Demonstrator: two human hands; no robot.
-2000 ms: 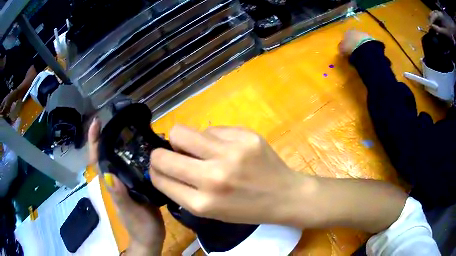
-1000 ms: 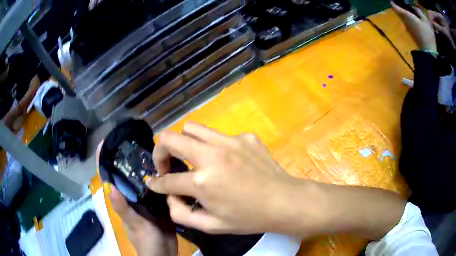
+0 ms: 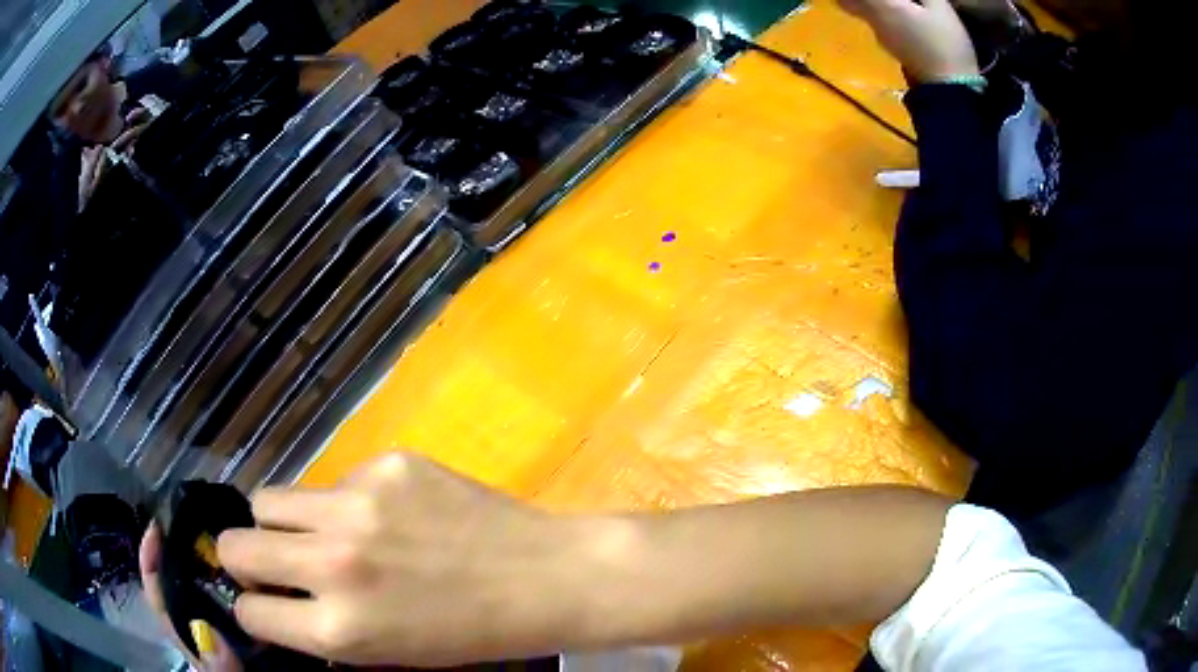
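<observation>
The black head shell (image 3: 197, 512) is at the lower left, its open back partly showing the board and mostly covered by my right hand. My left hand (image 3: 155, 578) holds the shell from its left side; only parts of its fingers show, cut off by the lower edge. My right hand (image 3: 381, 558) has its fingertips at the shell's opening; whether they grip a wire or part is hidden. A strip of white body (image 3: 620, 660) shows at the bottom edge below my right forearm.
Stacked clear blister trays (image 3: 283, 302) stand beyond my hands. Black head assemblies (image 3: 486, 177) lie in a tray at the top. A person's dark sleeve (image 3: 979, 302) reaches in at right, near a white unit (image 3: 1026, 151). A black cable (image 3: 841, 89) lies on the orange bench sheeting (image 3: 578, 341).
The view has shifted right, so my hands and the shell appear lower left and the phone is out of view. My right hand stays at the shell. The other person's arm has moved.
</observation>
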